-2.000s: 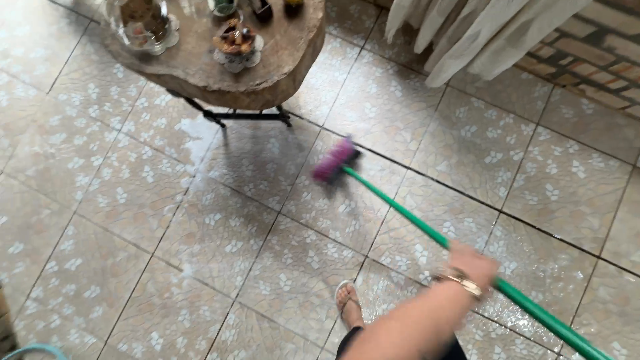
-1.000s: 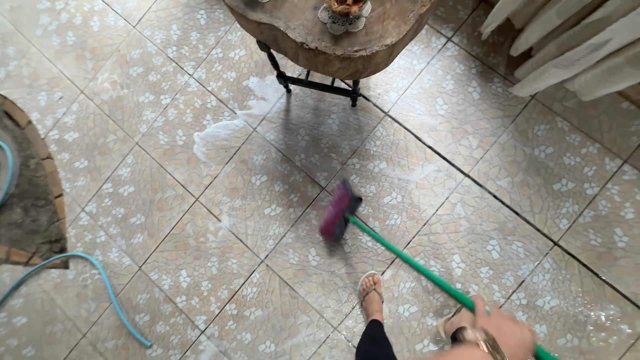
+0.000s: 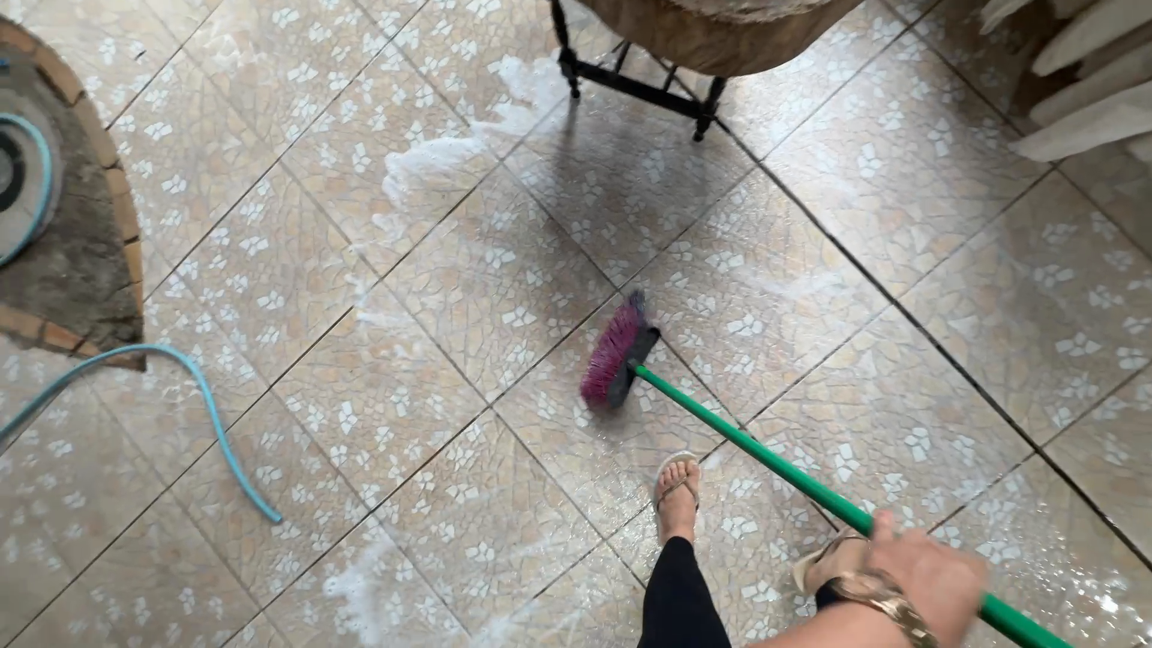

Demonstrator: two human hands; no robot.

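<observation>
My left hand (image 3: 931, 576), with a gold-coloured band at the wrist, grips the green broom handle (image 3: 765, 459) at the lower right. From it the handle slants up and left to a broom head (image 3: 621, 355) with magenta bristles and a dark block. The bristles rest against the patterned tile floor (image 3: 468, 351), which is wet in places. White suds (image 3: 432, 166) lie up and left of the broom head. The handle's far end runs out of view at the lower right; my right hand is not seen.
A wooden table (image 3: 720, 40) with black legs stands at the top. White curtain fabric (image 3: 1093, 99) hangs top right. A light blue hose (image 3: 211, 405) lies at left beside a brick-edged bed (image 3: 121, 207). My sandalled feet (image 3: 677, 495) are just below the broom head.
The view has shifted a lot, bringing the hose and brick-edged bed in at the left. My left hand keeps hold of the handle, and the broom head has moved closer to my forward foot since the first frame.
</observation>
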